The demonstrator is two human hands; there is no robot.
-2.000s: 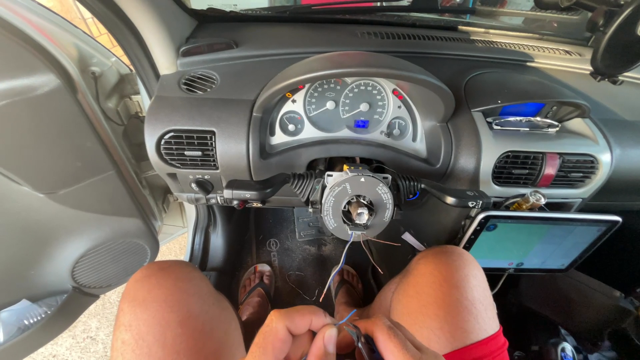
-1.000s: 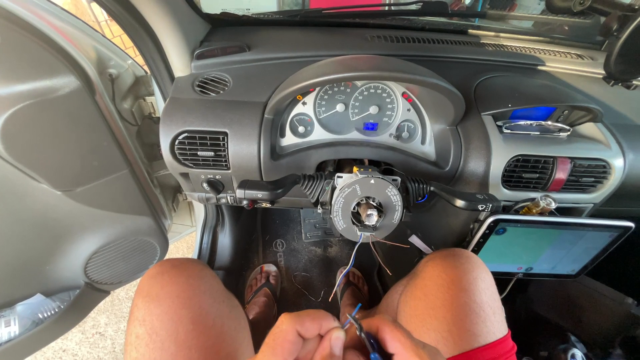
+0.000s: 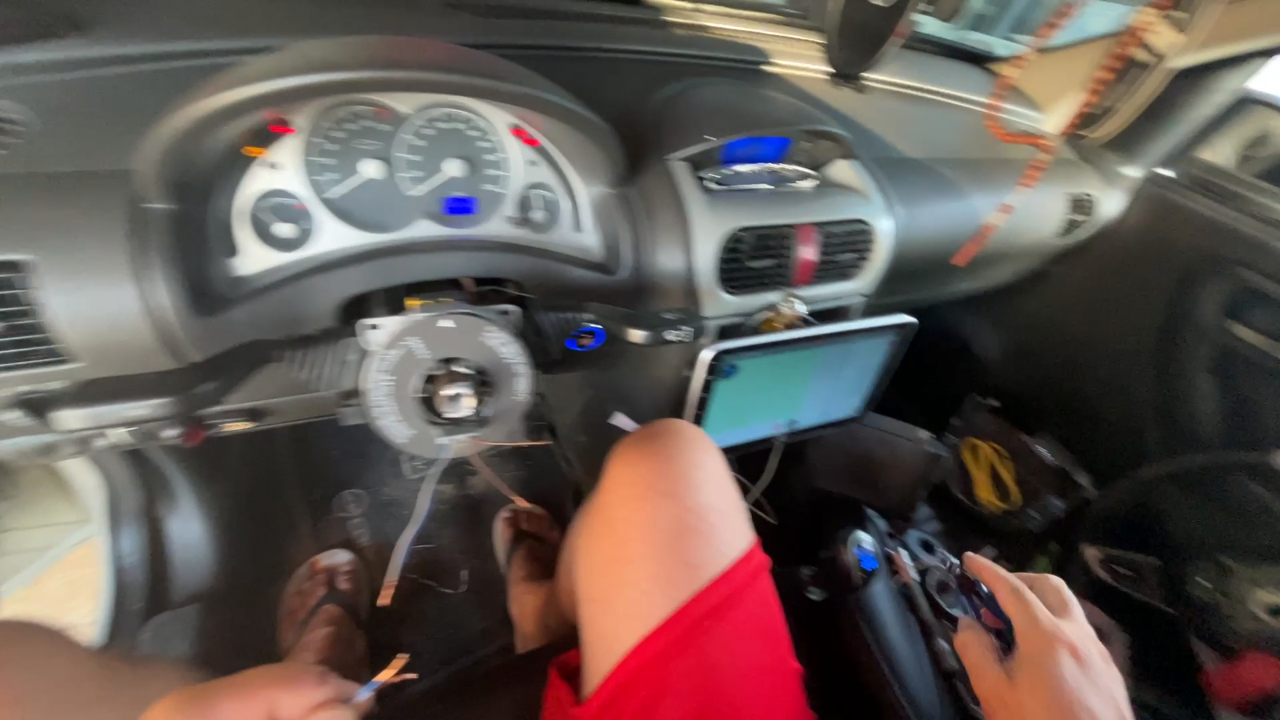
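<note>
My left hand [image 3: 265, 692] pinches a short blue wire with bare copper strands [image 3: 385, 678] at the bottom left, near my foot. My right hand [image 3: 1045, 635] is at the lower right beside the handbrake lever [image 3: 890, 610]; its thumb and forefinger are around a dark tool with blue and red parts [image 3: 988, 612], blurred, so its kind is unclear. The round grey clock spring [image 3: 390, 385] sits on the steering column, the wheel being off. From its lower edge hang a pale wire with a bare copper end [image 3: 410, 535] and thinner brown wires [image 3: 500, 478].
The instrument cluster [image 3: 405, 175] is lit above the column. A column stalk [image 3: 640, 325] juts out on the right. A tablet-like screen [image 3: 800, 380] stands below the centre vents [image 3: 760, 260]. A coiled yellow cable [image 3: 990, 473] lies in the passenger side. My bare knee [image 3: 660, 490] is in the middle.
My hands were together between my knees; now my right hand has moved far right to the console, my left staying low with the wire. The view has swung right.
</note>
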